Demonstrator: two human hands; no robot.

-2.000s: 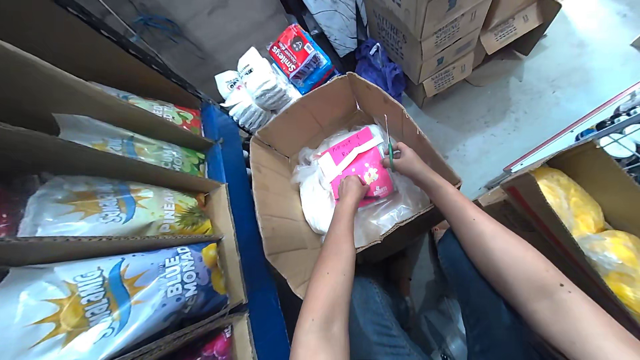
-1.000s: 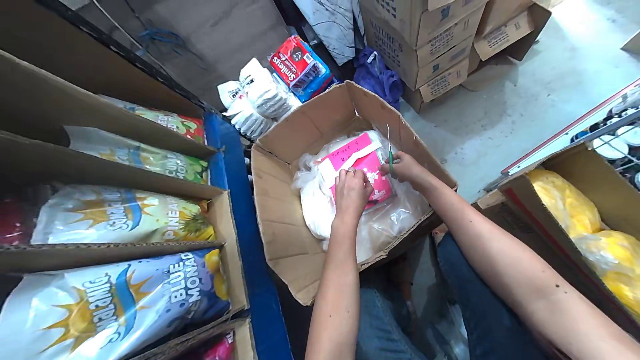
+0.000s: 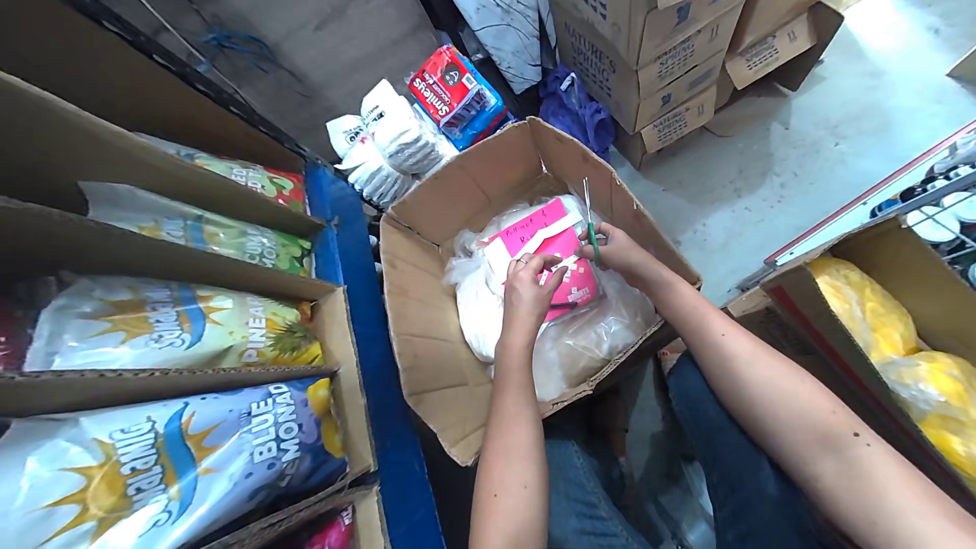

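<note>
In an open cardboard box [image 3: 427,305] lie clear and white plastic bags [image 3: 595,335] with a pink packet [image 3: 576,282] on top. A pink paper with handwriting [image 3: 526,226] and a white strip [image 3: 553,232] rest over the packet. My left hand [image 3: 531,282] pinches a small white piece of paper or tape [image 3: 563,267] above the packet. My right hand [image 3: 614,248] holds green-handled scissors [image 3: 592,225] with the blades pointing up and away, their tips near the box's far right wall. Whether the left fingers also touch the packet cannot be told.
Juice powder pouches [image 3: 183,320] fill cardboard compartments on the left, beside a blue shelf edge [image 3: 381,381]. White bundled packs [image 3: 396,137] and a red and blue pack [image 3: 457,95] lie beyond the box. Stacked cartons [image 3: 648,69] stand behind; a carton with yellow bags [image 3: 877,313] is at right.
My left hand has come off the packet's surface and now pinches a small white piece. The scissors remain in my right hand.
</note>
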